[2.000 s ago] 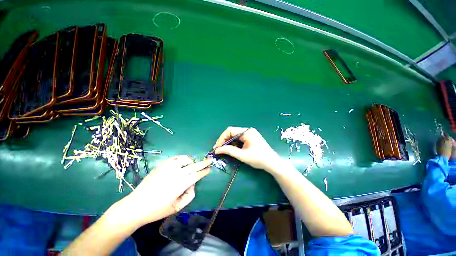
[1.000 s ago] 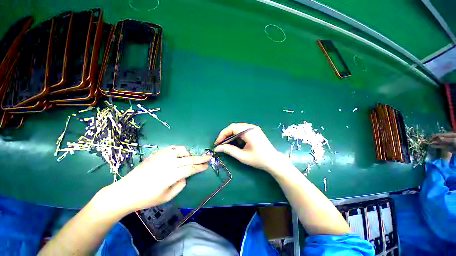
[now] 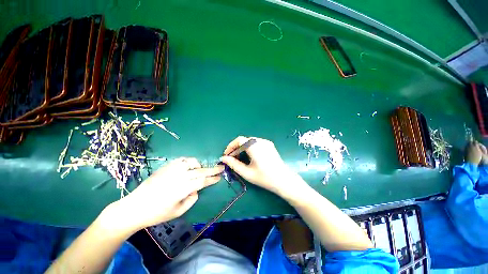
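Observation:
A phone middle frame (image 3: pixel 174 234), black with a thin orange edge, lies slanted over the bench's front edge below my hands. My left hand (image 3: pixel 170 188) holds its upper part, fingertips at the top corner; my palm hides part of it. My right hand (image 3: pixel 256 162) holds slim dark tweezers (image 3: pixel 247 144) like a pen. The tweezers' tip and my right fingertips meet my left fingertips at that corner. Whether a small part is held there cannot be told. The loose flex pile (image 3: pixel 119 147) lies left of my hands, and white liner scraps (image 3: pixel 325 147) lie to the right.
Stacked frames (image 3: pixel 69 69) stand at far left. A single frame (image 3: pixel 337 56) lies toward the back. A smaller frame stack (image 3: pixel 411 137) stands at right, beside another strip pile (image 3: pixel 440 150) and a neighbour's hand (image 3: pixel 475 153). A parts tray (image 3: pixel 395 235) is low right.
The lower end of the phone frame has swung left since two seconds ago. Both hands stay at its top corner; the tweezers' visible end has shifted slightly left. The neighbour's hand has moved off the strip pile.

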